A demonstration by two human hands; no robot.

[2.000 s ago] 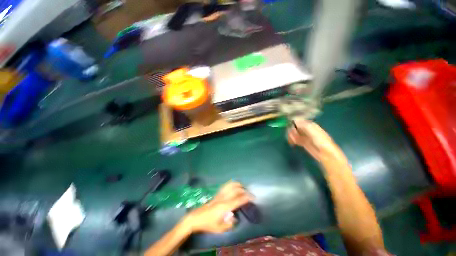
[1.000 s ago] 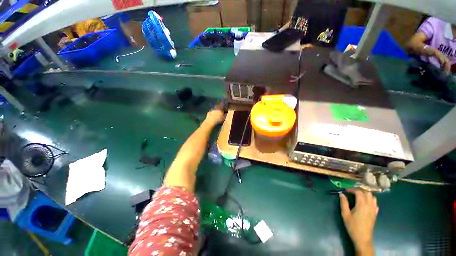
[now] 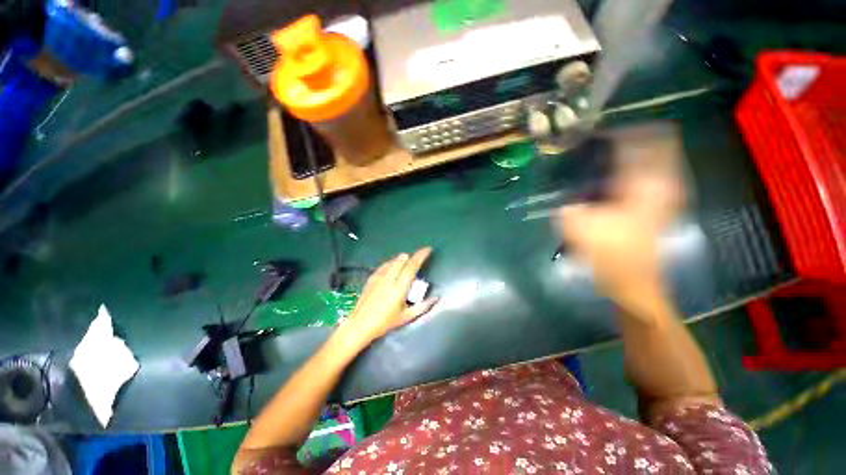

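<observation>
My left hand [image 3: 378, 304] lies on the bench with its fingers apart, around the small white block [image 3: 417, 291] of the test socket lead. My right hand [image 3: 620, 232] is strongly blurred, below and right of the instrument's terminals [image 3: 557, 119]. A blurred dark shape [image 3: 586, 171] shows at its fingers; I cannot tell whether it is held. The silver-grey test instrument [image 3: 487, 79] stands on the wooden board [image 3: 427, 165]. Several black power adapters with cords [image 3: 234, 356] lie at the lower left. Green tape [image 3: 306, 311] is left of my left hand.
A bottle with an orange lid [image 3: 320, 79] and a mobile phone [image 3: 308, 148] are on the board's left part. A red basket [image 3: 805, 167] is at the right on a red stool [image 3: 796, 325]. White paper [image 3: 104, 364] and a small fan [image 3: 23, 388] are at the left. A green bin [image 3: 209, 453] is below the bench edge.
My left hand has come back from beside the phone to the white block. My right hand has moved away from the terminals and is now blurred. The view has tilted down and shifted right.
</observation>
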